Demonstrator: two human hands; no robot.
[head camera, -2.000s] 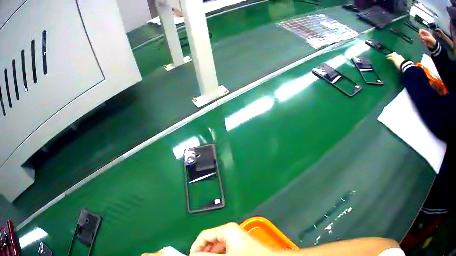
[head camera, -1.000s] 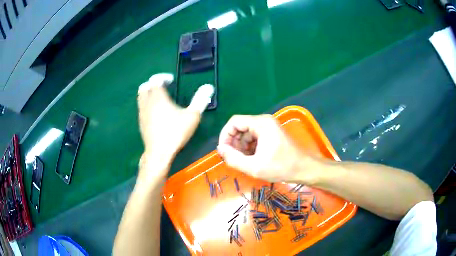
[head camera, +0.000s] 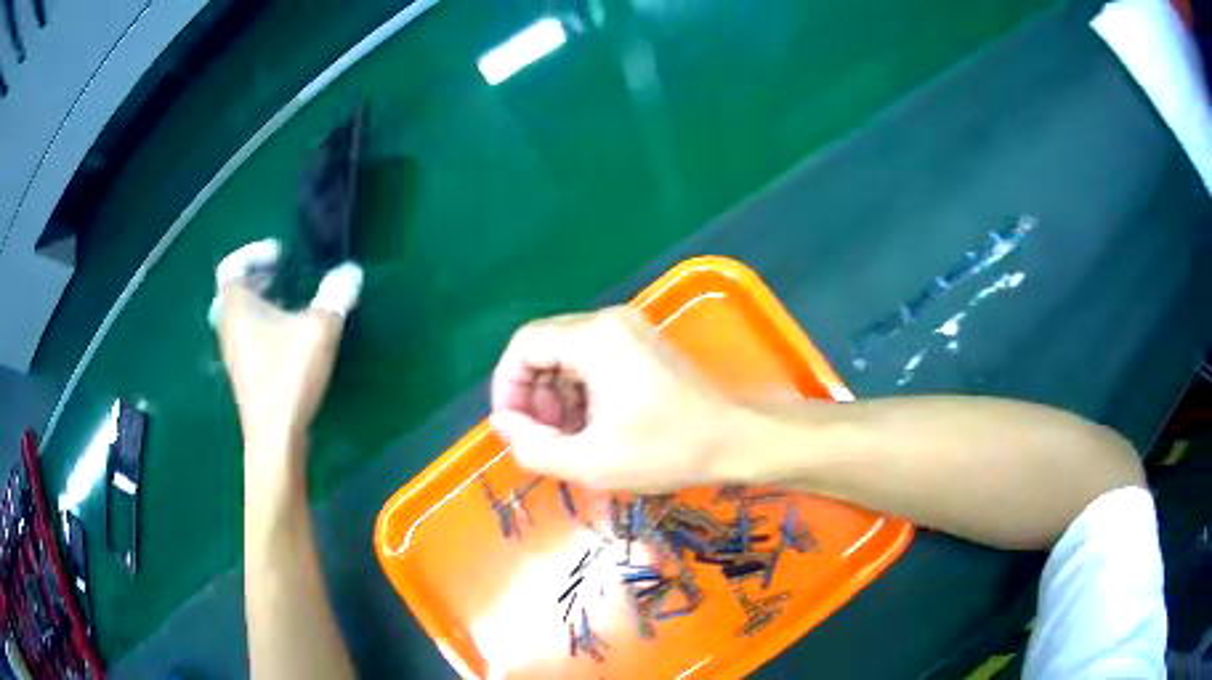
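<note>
A dark phone middle frame (head camera: 332, 193), blurred, stands tilted over the green belt at the left. My left hand (head camera: 279, 345), with white finger cots, has its thumb and fingers around the near end of this frame. My right hand (head camera: 618, 405) is curled above the orange parts tray (head camera: 499, 631); whether its fingers hold a small key is hidden. Many loose dark side keys (head camera: 691, 538) lie in the tray, below my right hand and forearm.
Another phone middle frame (head camera: 126, 485) lies on the belt at the left. A red rack with dark parts (head camera: 53, 585) is at the far left. A pale machine cabinet (head camera: 67, 106) stands top left. White paper (head camera: 1163, 86) lies top right.
The view has tilted down. My left hand has closed on the near phone frame and tilted it off the belt. My right hand stays curled over the tray.
</note>
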